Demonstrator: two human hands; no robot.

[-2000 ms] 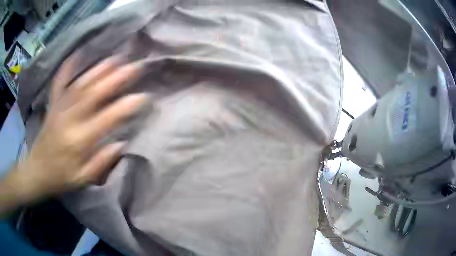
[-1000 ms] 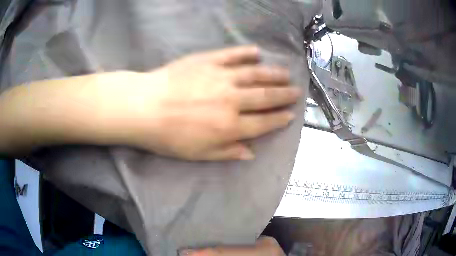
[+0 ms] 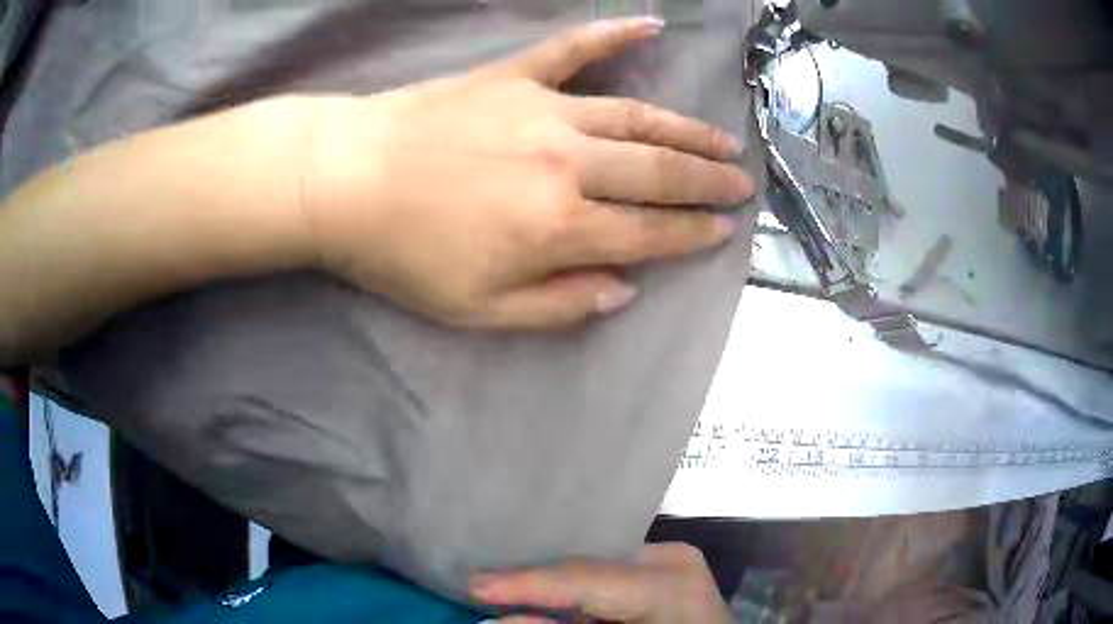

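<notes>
A large taupe-grey garment panel spreads across the left and centre, its right edge running down from the presser foot and needle area. My left hand lies palm down on the panel, fingers spread towards that edge; it grips nothing visible. My right hand is at the panel's lower end, partly cut off by the bottom of the picture, with its fingers on the fabric edge. A silver binder attachment stands right of the edge, with a narrow grey-brown strip running right from it.
The white curved-edge table carries a printed ruler scale. The grey machine head is at the upper right. A slotted metal plate and dark looped snips lie on the machine bed. Crumpled grey pieces are below the table.
The panel was turned and drawn down beside the attachment. My left hand moved from the far left to near the right edge, then slightly up. My right hand came into view at the bottom.
</notes>
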